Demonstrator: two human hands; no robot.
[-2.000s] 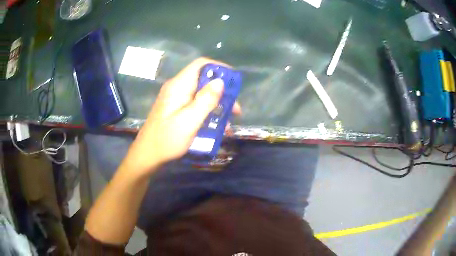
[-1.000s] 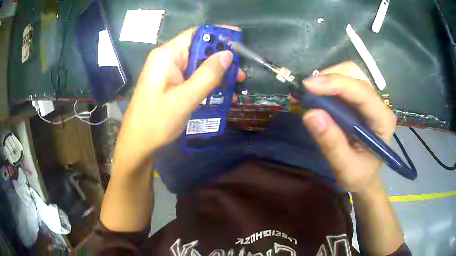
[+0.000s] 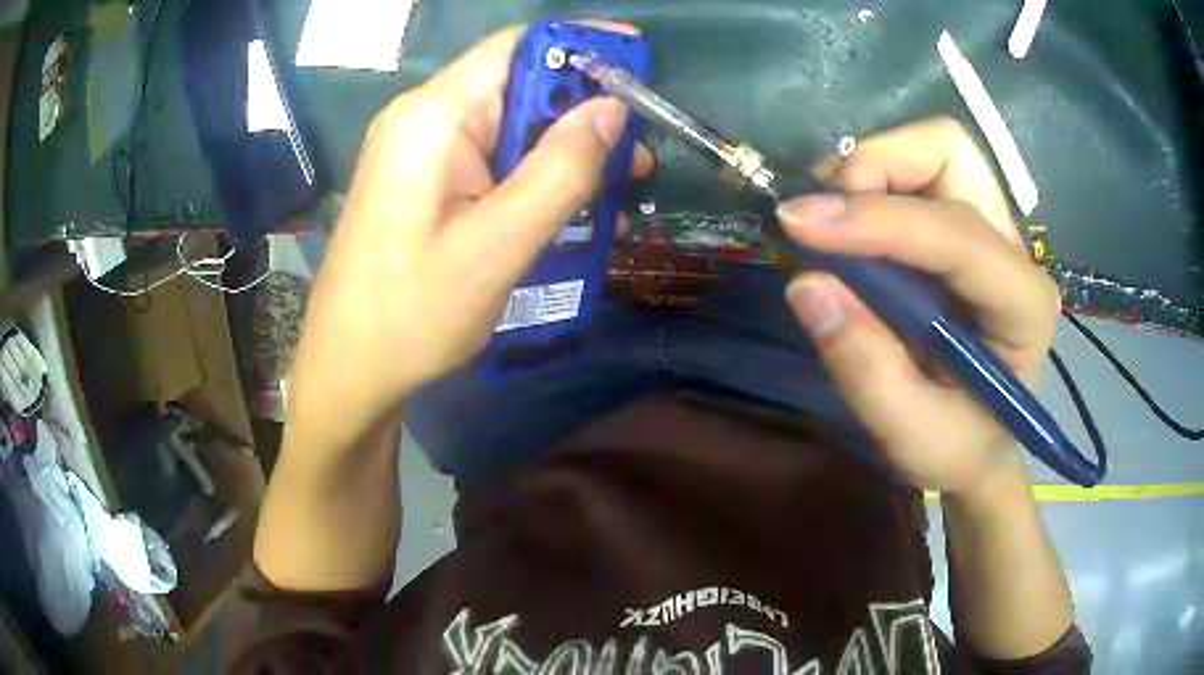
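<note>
My left hand (image 3: 462, 211) holds the bright blue phone rear housing (image 3: 539, 273) upright, with its thumb across the front below the round openings. A white label shows near the lower end. My right hand (image 3: 911, 284) grips a dark, pen-like corded tool (image 3: 997, 382) with a brass collar and thin metal shaft. Its tip meets the upper part of the housing beside a bright round spot. Whether the tip touches or sits in an opening is hard to tell.
A dark smartphone (image 3: 251, 132) lies at left, with a white square (image 3: 354, 29) beside it. White strips (image 3: 984, 112) lie on the green mat (image 3: 779, 79) at right. The tool's cable hangs over the bench edge. Wooden shelves (image 3: 172, 382) stand lower left.
My right hand has come into view holding the pen-like tool, its tip now at the housing's upper end. My left hand and the housing have moved up in the picture.
</note>
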